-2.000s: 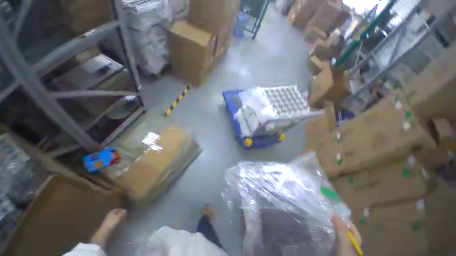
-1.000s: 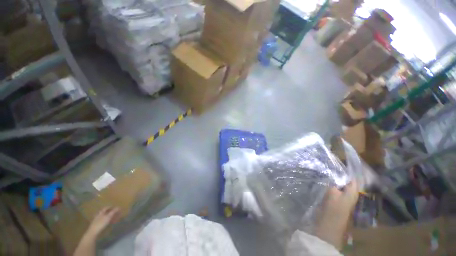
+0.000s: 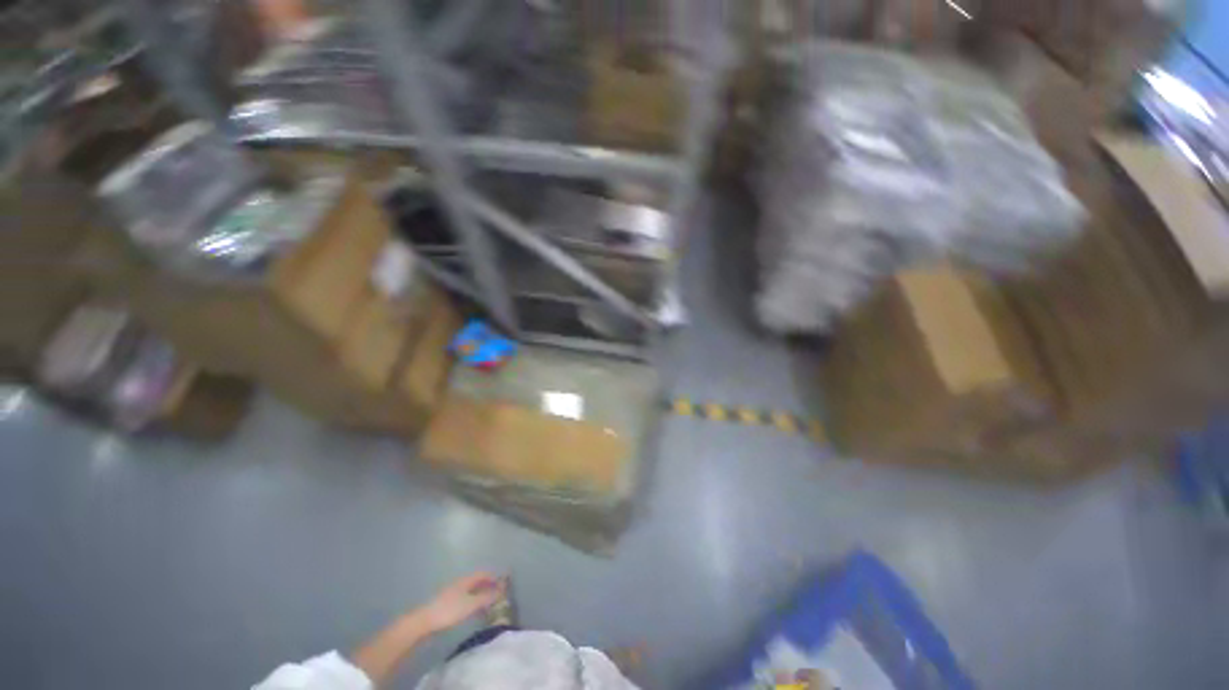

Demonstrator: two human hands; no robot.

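Observation:
My left hand [image 3: 465, 597] is low in the view, left of centre, over the grey floor. It is blurred, looks empty and has its fingers loosely curled. My right hand is not in view, and the wrapped pack cannot be made out. A blue platform [image 3: 873, 586] lies at the bottom edge, right of centre, with a whitish bundle [image 3: 852, 655] on it. A small yellow patch shows there, too blurred to name.
A plastic-wrapped carton [image 3: 519, 445] stands on the floor, with a small blue packet [image 3: 481, 347] behind it. A metal rack [image 3: 566, 162] is behind. Open cartons [image 3: 364, 290] are at left. Yellow-black tape [image 3: 744, 415], a wrapped pallet load [image 3: 903, 175] and brown boxes [image 3: 943, 384] are at right.
The view has swung left, so rack and cartons moved rightward. The blue platform has moved to the bottom edge. My right hand and the wrapped pack it held have left the view.

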